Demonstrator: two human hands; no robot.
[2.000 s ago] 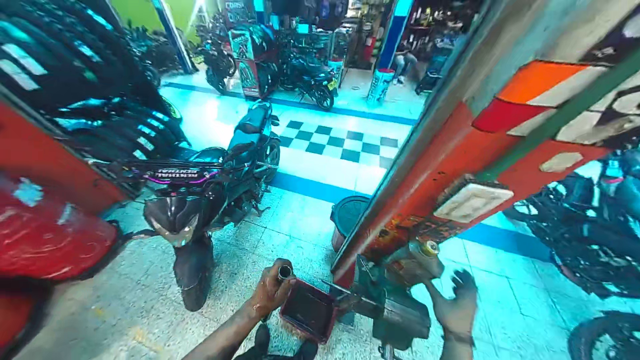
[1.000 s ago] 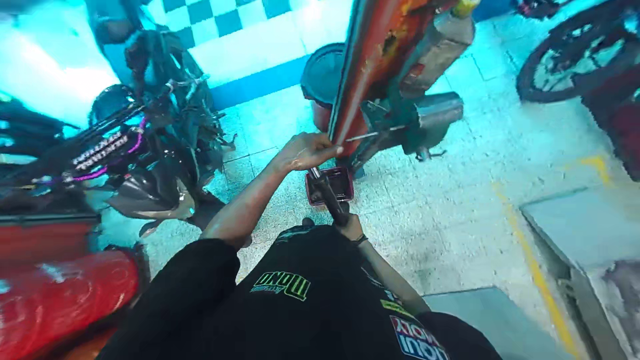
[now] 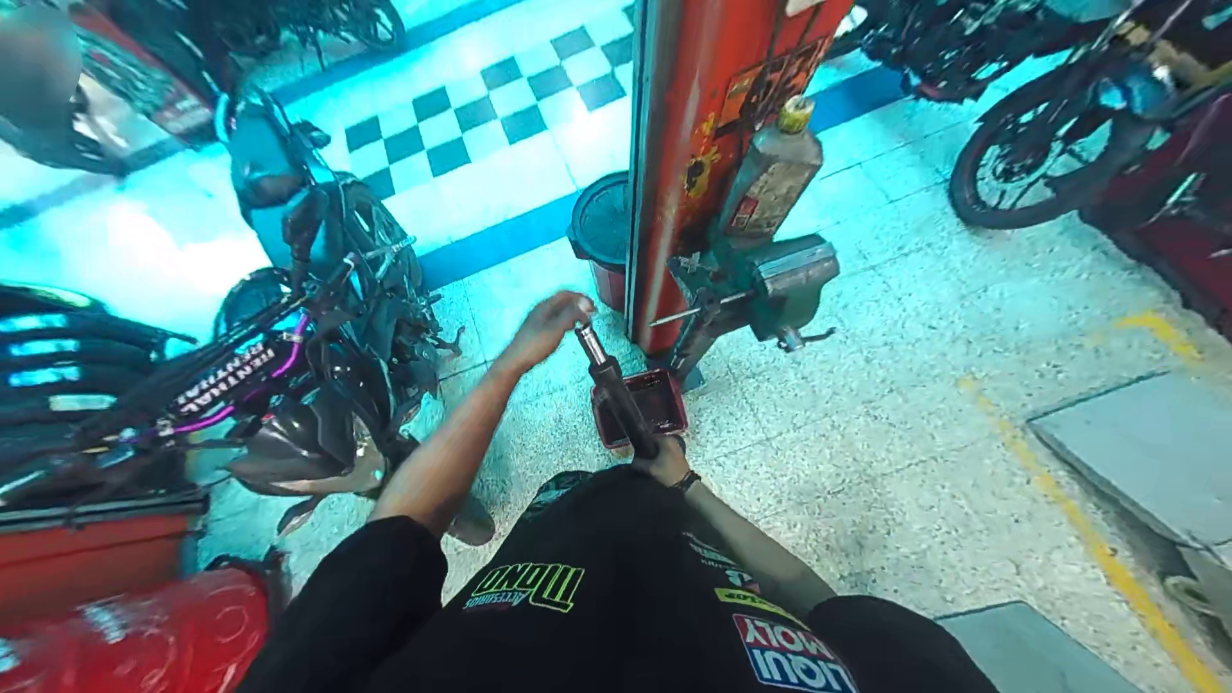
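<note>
A motorcycle fork leg [image 3: 621,399], with a dark outer tube and a short bright chrome end, slants in front of my torso. My left hand [image 3: 553,332] has its fingers closed at the chrome end. Around the lower dark end is my right hand [image 3: 666,462], a dark band on its wrist. Beneath the leg a red-rimmed rectangular pan [image 3: 681,409] with dark contents rests on the floor, partly covered by the leg.
A bench vise [image 3: 794,279] and a dirty plastic bottle [image 3: 775,178] are at the red pillar [image 3: 674,144]. Behind the pillar stands a lidded bin [image 3: 602,226]. Motorcycles [image 3: 308,395] stand to the left and upper right. A floor cover [image 3: 1136,452] lies at the right.
Two seconds ago my right hand was spread near the vise; now it grips the fork leg's dark end. The view has tilted strongly down.
</note>
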